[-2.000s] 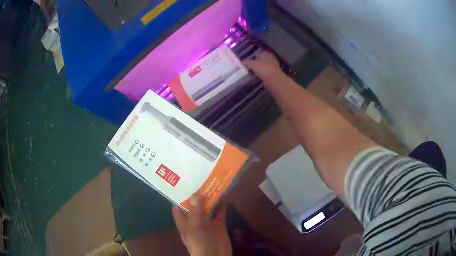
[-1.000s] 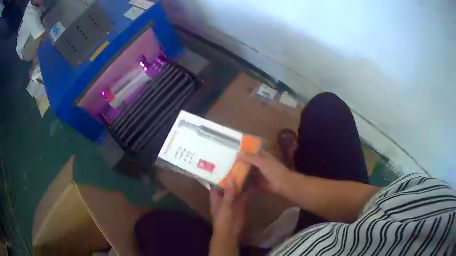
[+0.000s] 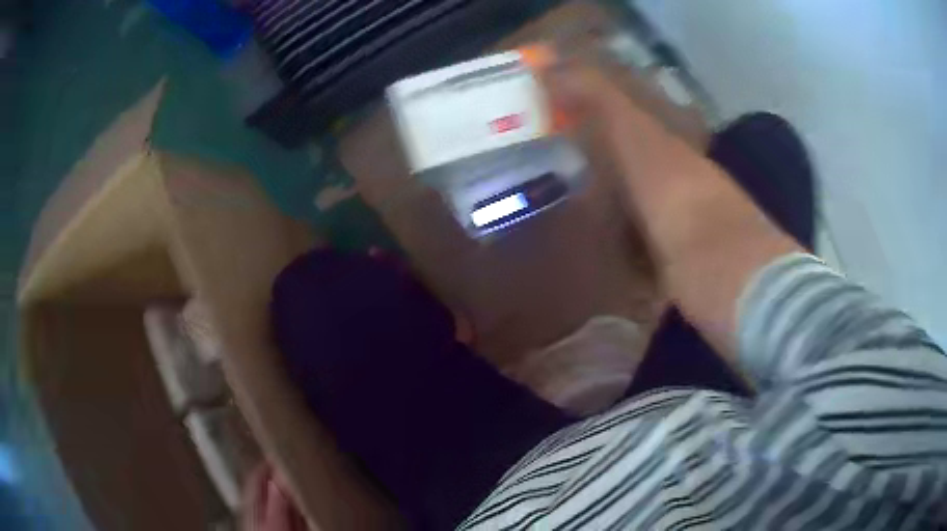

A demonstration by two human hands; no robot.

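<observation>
A white product box (image 3: 462, 114) with an orange end and a small red logo is over the digital scale (image 3: 509, 197), whose display glows white. My right hand (image 3: 566, 83) is at the orange end of this box, blurred, with its fingers around that end. My left hand (image 3: 272, 500) is low at the left, inside the open shipping carton (image 3: 234, 342), beside the white boxes in it. The carton wall partly hides this hand, and its grip cannot be seen.
The roller conveyor (image 3: 353, 42) is at the top, with a bit of the blue machine (image 3: 203, 23) left of it. The cardboard sheet (image 3: 415, 223) lies under the scale. A pale crumpled bag (image 3: 592, 358) is between my knees. The white wall (image 3: 883, 124) is on the right.
The view has turned down toward the carton. The held box has moved over the scale with my right hand. My left hand has left the box and gone into the carton.
</observation>
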